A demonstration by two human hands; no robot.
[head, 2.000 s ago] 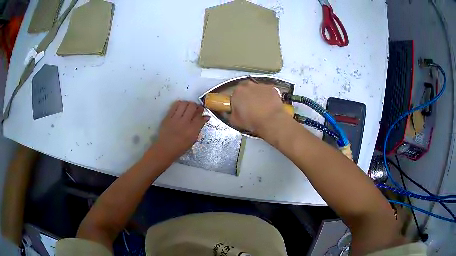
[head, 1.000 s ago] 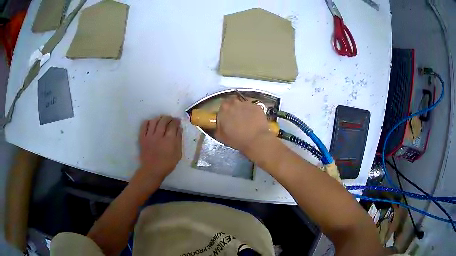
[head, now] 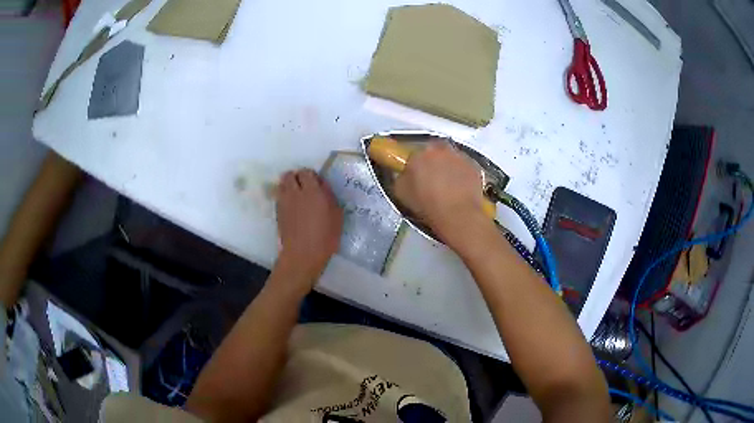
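My right hand (head: 442, 183) grips the wooden handle of the steam iron (head: 387, 154). The iron's pointed tip faces left and its soleplate covers the right part of the silver metal template (head: 362, 216). Khaki cloth of a pocket piece (head: 396, 248) shows as narrow folded strips along the template's right and upper left edges. My left hand (head: 309, 216) lies at the template's left edge, back of the hand up, fingers pointing away from me. Its fingertips are near or on the cloth edge; whether it holds the cloth is hidden.
A khaki pocket stack (head: 435, 64) lies beyond the iron, and another pile (head: 195, 16) at far left. A grey template (head: 116, 80) lies left. Red-handled scissors (head: 584, 76) lie at far right. The dark iron rest (head: 578, 240) is right of the iron, with hoses (head: 537, 225) running past it.
The view has turned and shifted. The iron has moved off the template's upper left part, showing its writing, and its tip has swung away from me. My left hand is now beside the template.
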